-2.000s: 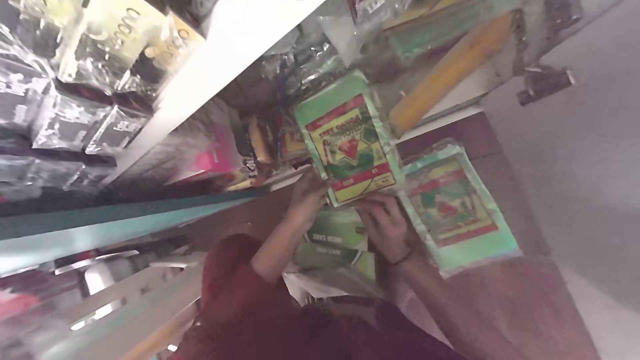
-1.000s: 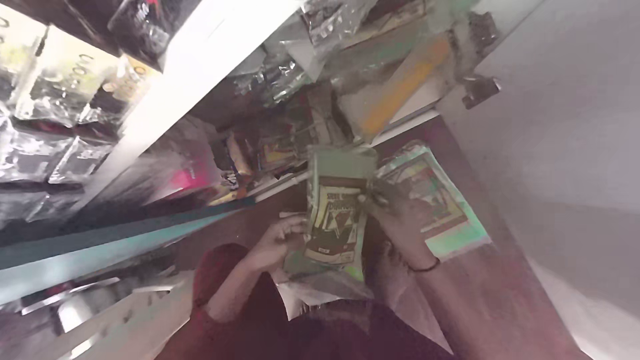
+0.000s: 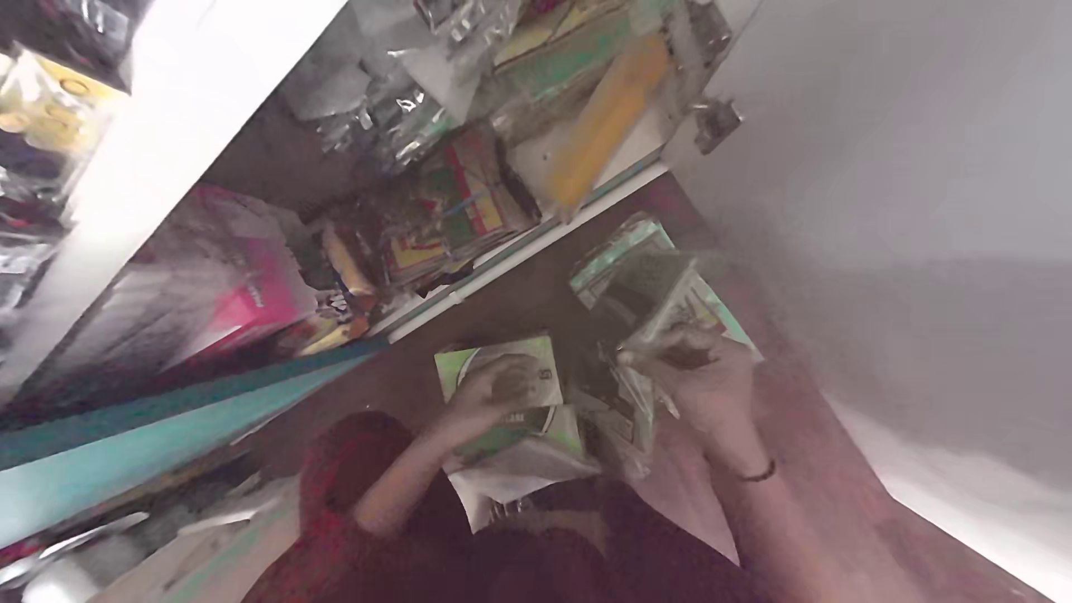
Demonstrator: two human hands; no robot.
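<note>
My right hand [image 3: 699, 373], with a dark bracelet at the wrist, pinches a clear plastic packet [image 3: 653, 289] whose contents are blurred. That packet partly covers a green-edged packet [image 3: 729, 322] lying on the brown surface to the right. My left hand [image 3: 494, 389] rests over a green and white printed card or packet [image 3: 456, 360], its fingers blurred; whether it grips it cannot be told. Another green printed packet [image 3: 565, 427] lies just below, nearer my body. A dark, clear-wrapped packet [image 3: 615, 398] is between my hands.
Shelves with white [image 3: 193, 100] and teal edges [image 3: 184, 419] run along the left. Beyond the hands, a shelf holds stacked printed packets [image 3: 469, 193], a pink package [image 3: 260, 285], crumpled clear plastic [image 3: 402, 109] and a long orange-yellow object [image 3: 607, 126]. A pale wall [image 3: 921, 209] stands at right.
The printed packet that was between both hands is no longer there. My right hand has moved right, over the green-edged packet, with a clear packet in it. My left hand is now on a green and white one.
</note>
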